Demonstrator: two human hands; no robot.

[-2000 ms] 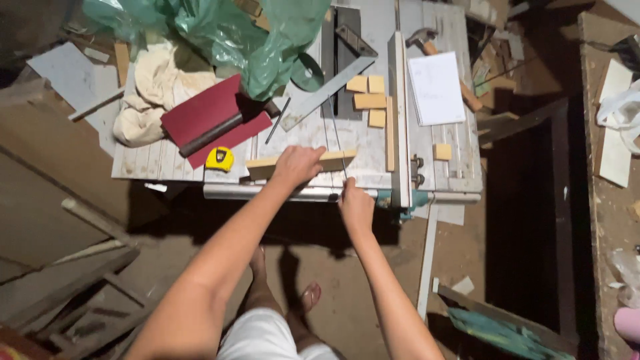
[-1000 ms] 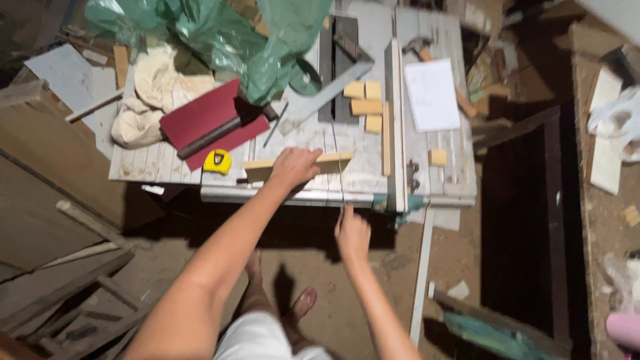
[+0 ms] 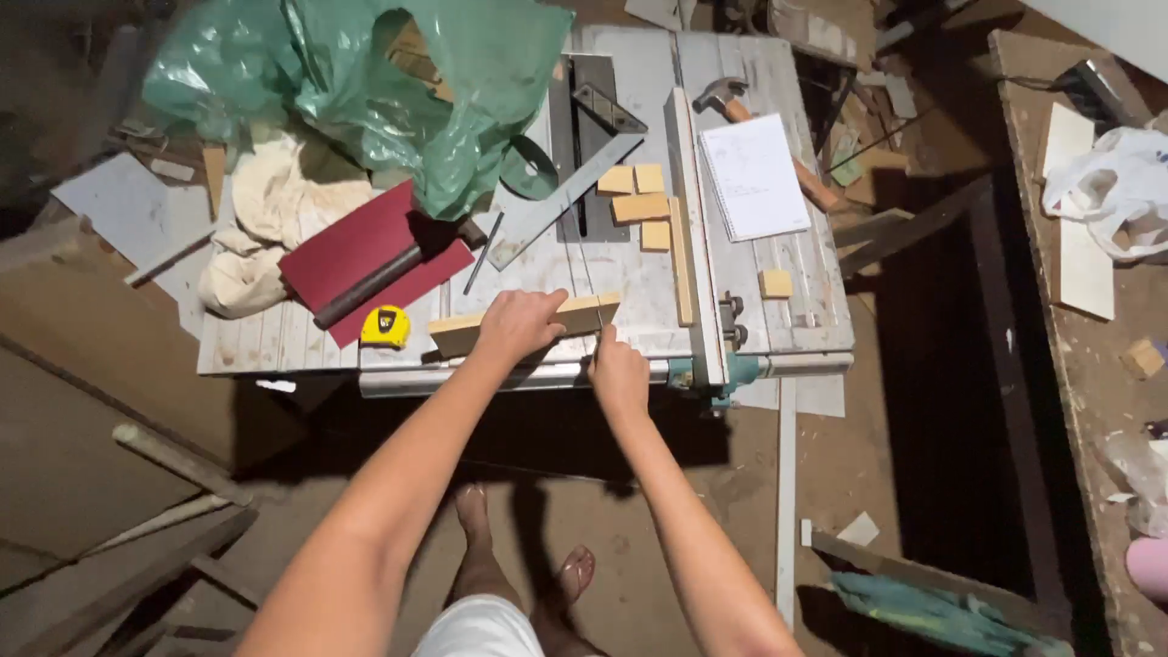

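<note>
My left hand (image 3: pixel 520 324) grips a narrow wooden board (image 3: pixel 458 336) near its middle, at the front of a metal saw table (image 3: pixel 652 274). My right hand (image 3: pixel 621 365) is closed on the near end of a thin saw blade (image 3: pixel 585 265); its handle is hidden in the fist. The blade crosses the board near its right end. Small wood blocks (image 3: pixel 641 209) and a wood strip (image 3: pixel 681 265) lie by the long fence (image 3: pixel 695 242). A yellow tape measure (image 3: pixel 384 327) sits left of the board. Behind the board are a metal square (image 3: pixel 566 203) and a dark pencil (image 3: pixel 484 253).
A green plastic bag (image 3: pixel 356 91), a cream cloth (image 3: pixel 274 205) and a dark red folder (image 3: pixel 365 242) cover the table's left. Right of the fence lie a claw hammer (image 3: pixel 730 99), a spiral notebook (image 3: pixel 755 178) and one wood block (image 3: pixel 776 284). A workbench edge (image 3: pixel 1040 237) stands far right.
Between one second ago and now, my right hand has moved forward, up close to the board, with the saw. My left hand stays on the board.
</note>
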